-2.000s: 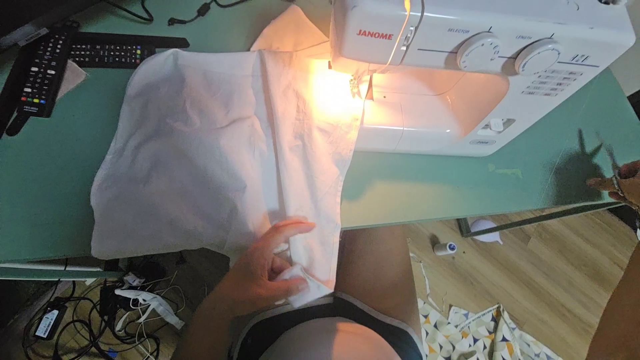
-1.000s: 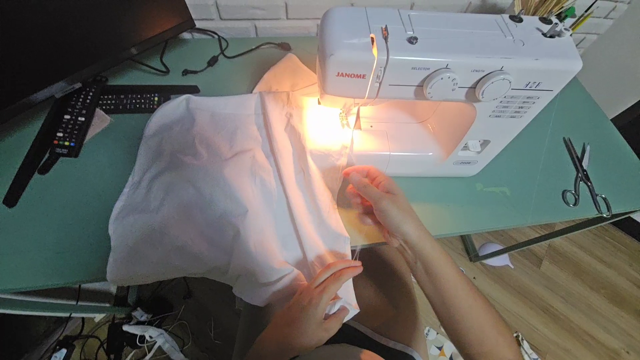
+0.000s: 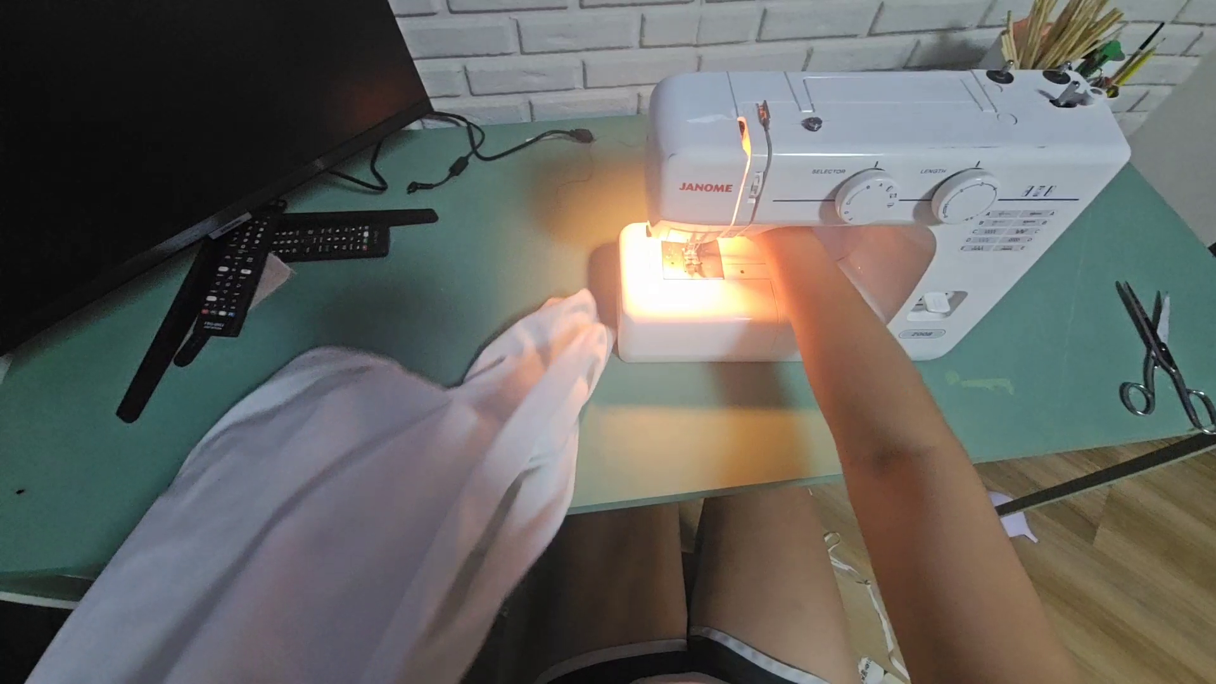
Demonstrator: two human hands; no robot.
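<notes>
A white Janome sewing machine (image 3: 883, 142) stands on the green table with its lamp lit over the presser foot (image 3: 695, 260). My right forearm reaches up under the machine's arm, and my right hand is hidden behind the machine head. White fabric (image 3: 351, 494) spreads from the lower left to a bunched end beside the machine bed (image 3: 703, 328), apart from it. My left hand cannot be seen. A pair of metal scissors (image 3: 1157, 351) lies with parted blades at the table's right side.
At the left stand a black monitor (image 3: 190, 123) and remote controls (image 3: 237, 275). Black cables (image 3: 475, 152) lie behind. A holder with thin sticks (image 3: 1054, 33) is behind the machine. The green table's front edge (image 3: 665, 496) runs above my thighs.
The fabric has moved away from under the needle area to the left and toward me. My right hand has gone from the fabric's edge to behind the machine head. My left hand has left the view.
</notes>
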